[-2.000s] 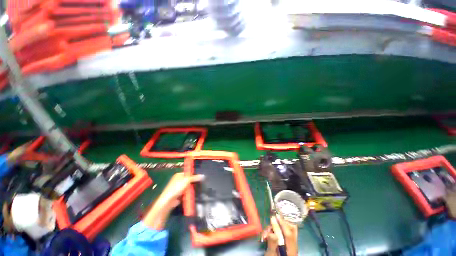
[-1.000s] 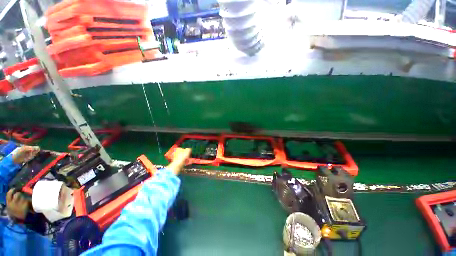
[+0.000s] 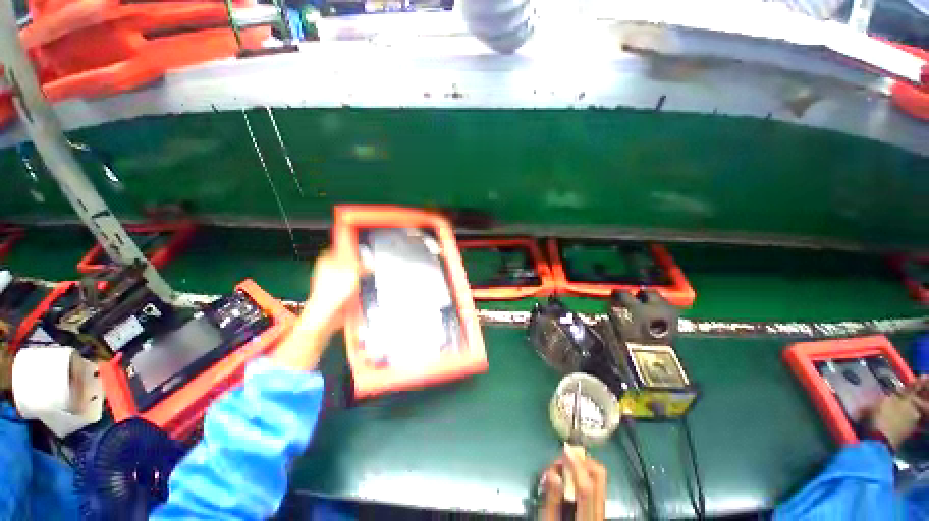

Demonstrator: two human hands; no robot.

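My left hand (image 3: 328, 295) grips the left side of an orange-red foam tray (image 3: 471, 341) and holds it up, tilted, over the bench near the conveyor. An open tablet (image 3: 407, 295) lies inside the frame, its surface bright with glare; the hand and tray are slightly blurred. My right hand (image 3: 575, 482), at the bottom edge and partly cut off, holds a soldering iron (image 3: 576, 448). The iron's tip reaches over the round whitish tub (image 3: 584, 408) with pale contents.
A stand with a square sponge tray (image 3: 657, 368) and a small dark fan (image 3: 562, 334) stand behind the tub. Other trays lie on the conveyor (image 3: 621, 267), at left (image 3: 194, 356) and at right (image 3: 851, 382), where another person's hand (image 3: 896, 415) works. A desk fan (image 3: 127, 466) is lower left.
My left hand, which was reaching to a tray on the conveyor, now holds a raised tray nearer to me. My right hand with the iron has come back into view at the tub.
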